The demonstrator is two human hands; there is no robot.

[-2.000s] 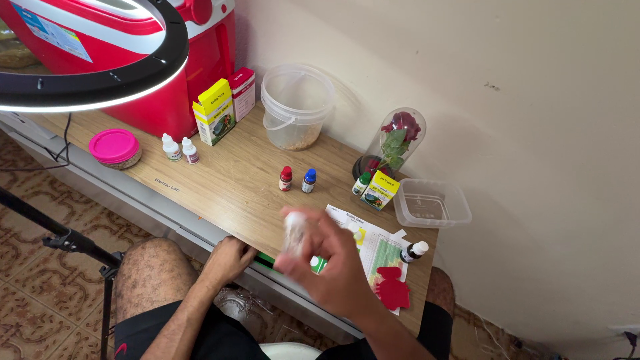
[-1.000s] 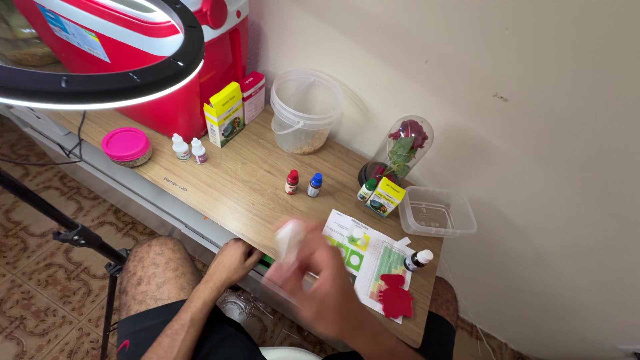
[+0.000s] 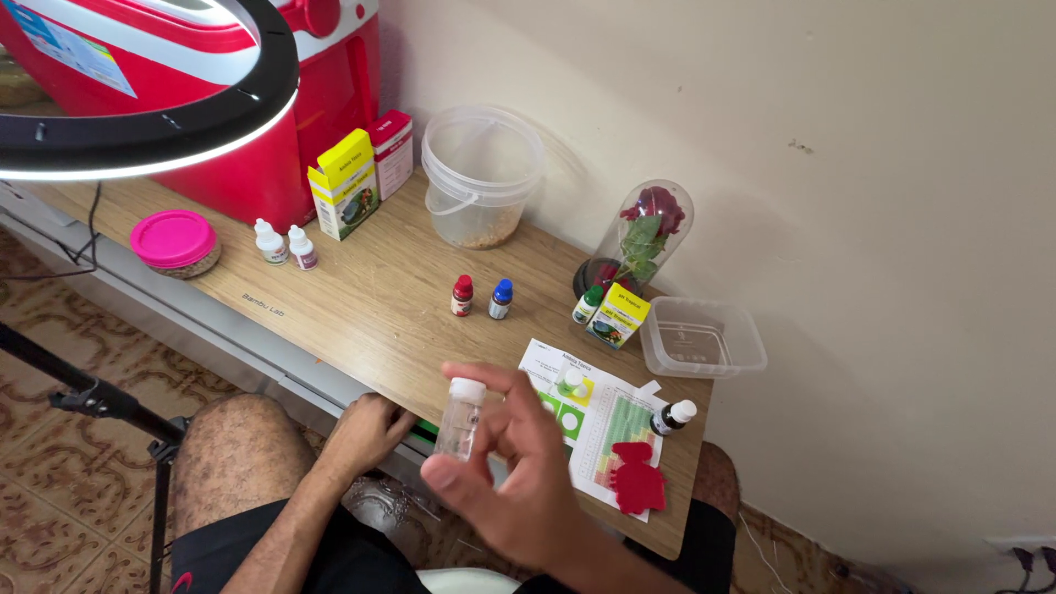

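My right hand (image 3: 511,462) holds a small clear vial with a white cap (image 3: 460,419) upright between thumb and forefinger, above the desk's front edge. My left hand (image 3: 367,433) rests at that edge, its fingertips hidden; whether it grips anything does not show. Beyond the vial stand a red-capped bottle (image 3: 463,295) and a blue-capped bottle (image 3: 500,299). Right of my right hand lies a printed color chart sheet (image 3: 590,412), with a red cut-out piece (image 3: 637,480) on it and a dark white-capped bottle (image 3: 673,417) at its edge. A green-capped bottle (image 3: 586,305) stands beside a yellow box (image 3: 618,316).
A clear plastic bucket (image 3: 483,186), yellow carton (image 3: 345,186), red carton (image 3: 393,153) and red cooler (image 3: 247,157) line the back. Two white dropper bottles (image 3: 271,243) and a pink-lidded jar (image 3: 175,242) stand left. A rose dome (image 3: 648,235) and clear tub (image 3: 701,338) stand right. A ring light (image 3: 280,74) overhangs.
The vial and my right hand, blurred by motion in both earlier frames, now appear sharp, with the vial upright. My left hand has stayed at the desk's edge.
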